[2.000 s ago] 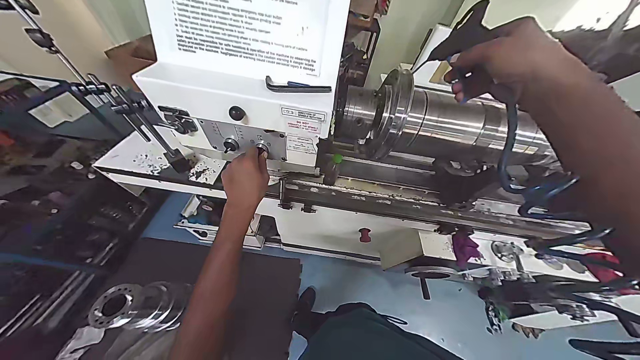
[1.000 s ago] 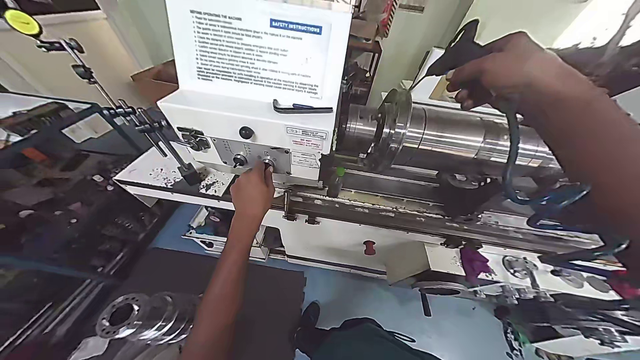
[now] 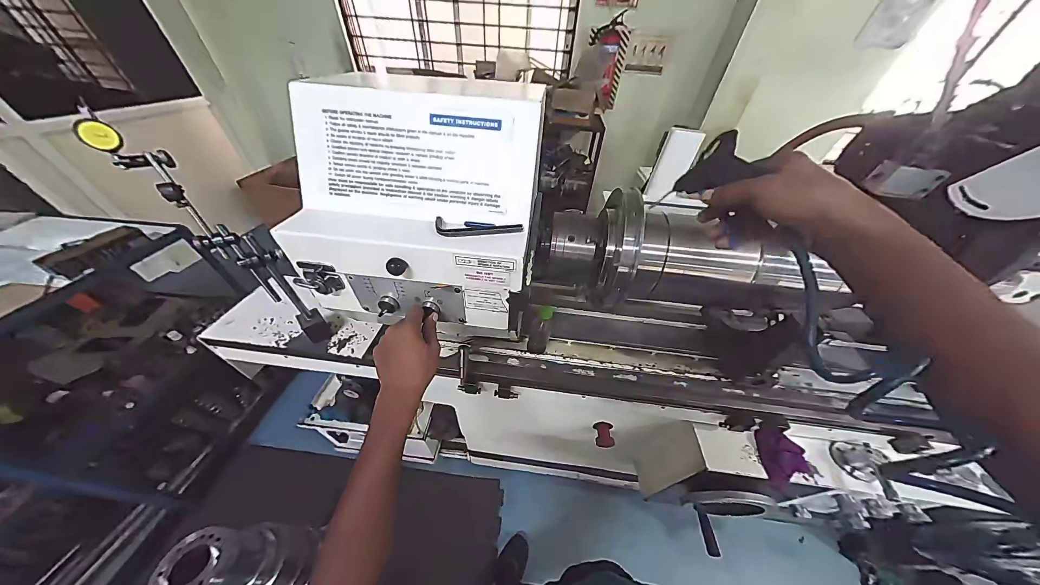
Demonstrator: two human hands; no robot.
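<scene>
My left hand (image 3: 406, 349) grips a small control knob (image 3: 430, 308) on the front panel of a white machine headstock (image 3: 414, 227). A second knob (image 3: 388, 305) is just left of it. High on the right, my right hand (image 3: 760, 199) holds a black air blow gun (image 3: 715, 166) with a blue coiled hose (image 3: 808, 325). Its thin nozzle points left at the rim of a steel flange (image 3: 624, 244). The flange adjoins a large shiny metal cylinder (image 3: 707, 252) mounted at the headstock. A hex key (image 3: 479, 229) lies on the headstock ledge.
A yellow-faced dial indicator (image 3: 98, 135) on a jointed stand (image 3: 244, 244) is at the left. A small green-capped bottle (image 3: 539, 329) stands by the machine bed (image 3: 634, 382). Machined metal rings (image 3: 236, 556) sit low at the left. A handwheel (image 3: 731, 504) and a purple cloth (image 3: 782, 455) are lower right.
The view has shifted, now showing more of the wall and window behind. My left hand stays on the knob, and my right hand still holds the blow gun near the flange.
</scene>
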